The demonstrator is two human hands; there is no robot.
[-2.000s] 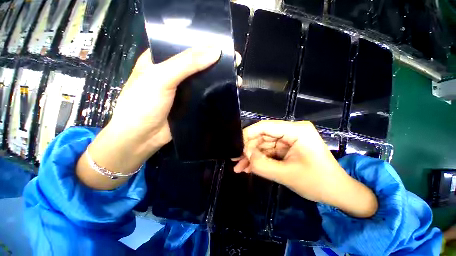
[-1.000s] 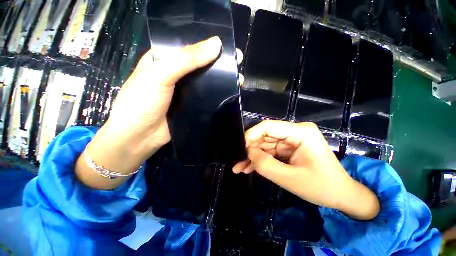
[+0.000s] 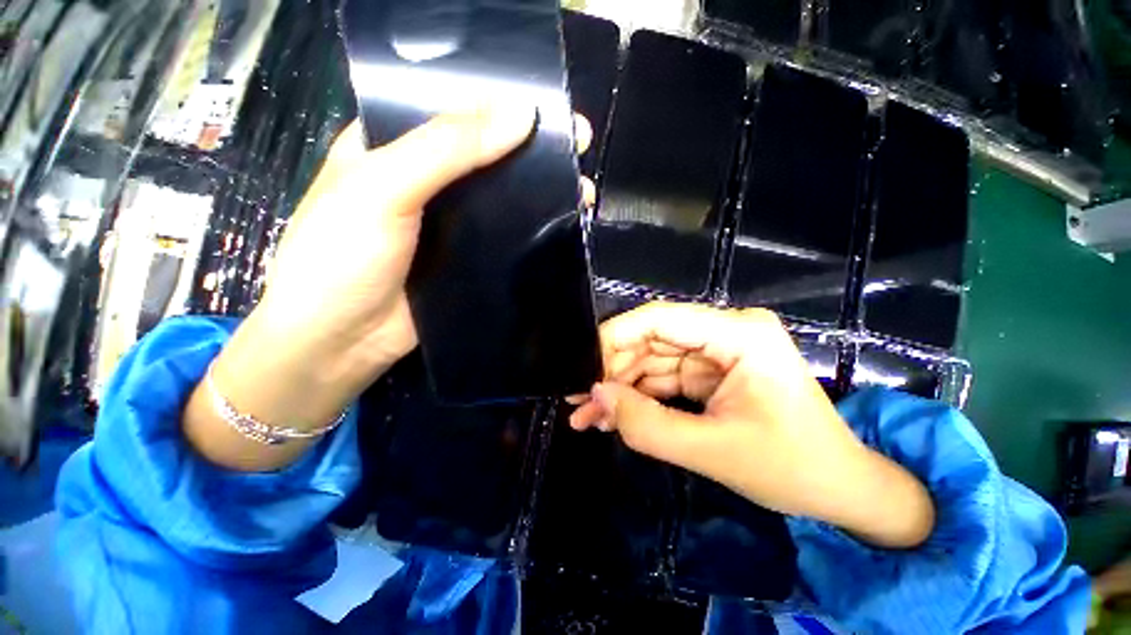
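Observation:
My left hand (image 3: 354,248) holds a glossy black phone screen (image 3: 509,273) tilted over a tray, thumb across its face and fingertips showing past its right edge. Lamps reflect on it as a white bar near the top. My right hand (image 3: 719,403) is at the screen's lower right corner, thumb and fingers pinched together there. Whether a film or tab is between them is too small to tell. Below lies a clear blister tray (image 3: 856,335) with black screens (image 3: 800,186) in its pockets. The screen and my hands hide part of it.
At left are trays with white-backed screens (image 3: 149,267) and many layered shiny edges. Another tray of black screens (image 3: 992,87) lies at the far right. The green mat (image 3: 1029,298) shows at right, with a white bracket (image 3: 1098,226) and a small dark box (image 3: 1101,459) at the edge.
The held screen and my left hand have shifted slightly left. My right fingers stay at the corner. At far left, shiny layered tray edges now cover some of the white-backed screens.

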